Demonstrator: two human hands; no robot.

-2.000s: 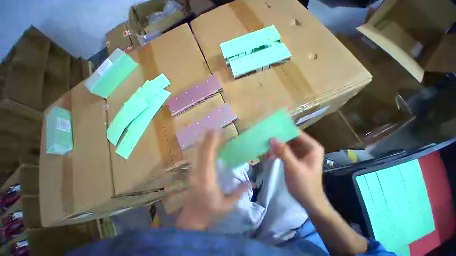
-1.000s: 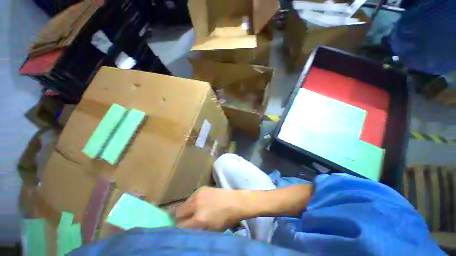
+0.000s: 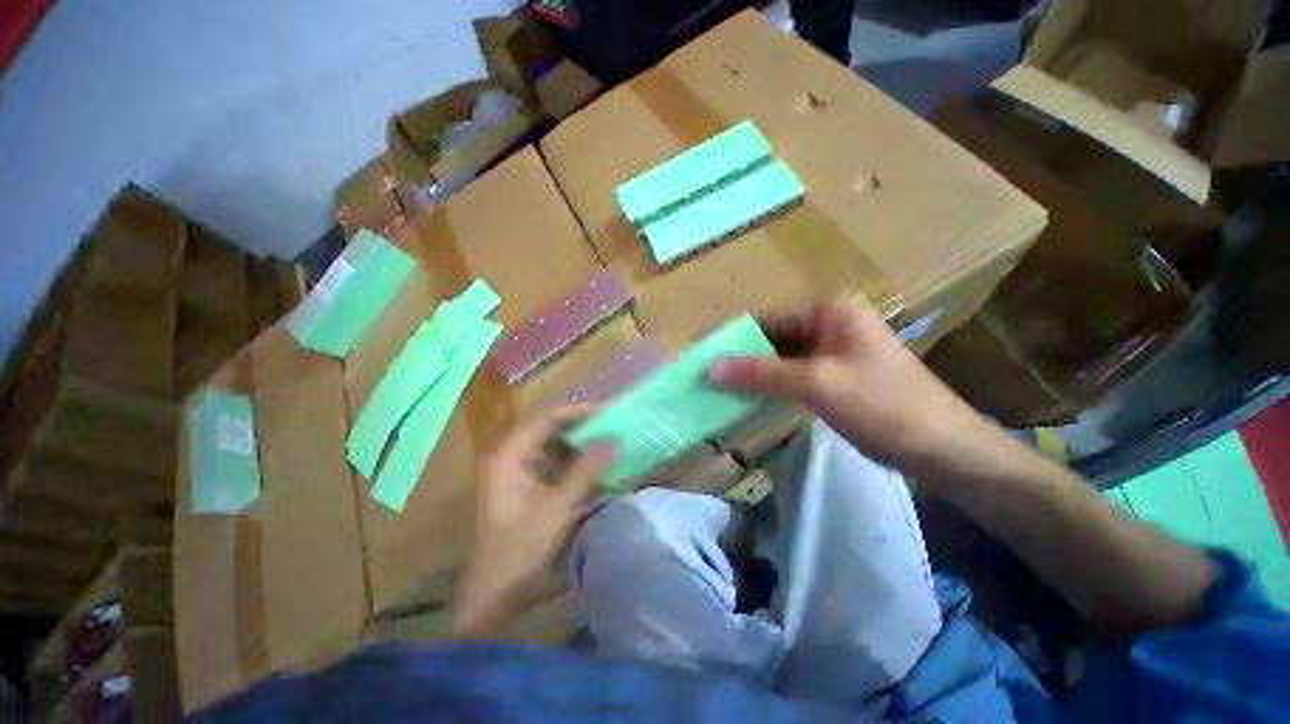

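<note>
A green adhesive strip [image 3: 672, 410] is held by its two ends above the near edge of the cartons. My left hand [image 3: 535, 495] grips its left end, my right hand [image 3: 821, 371] its right end. A mauve finned block [image 3: 569, 328] lies just beyond, and a second one [image 3: 617, 374] is partly hidden behind the strip. Two green-faced blocks [image 3: 724, 212] lie side by side farther off. Loose green strips [image 3: 425, 389] are fanned out to the left.
Closed cartons [image 3: 905, 184] form the work surface. Labelled green pieces [image 3: 222, 450] lie at its left. An open brown carton [image 3: 1118, 85] stands at upper right. Green sheets [image 3: 1195, 495] on red show at the right edge. Black totes [image 3: 623, 36] are at the back.
A second ago the view faced the black tote, with my right hand low by a green piece. Now it faces the cartons again, and both hands hold the strip.
</note>
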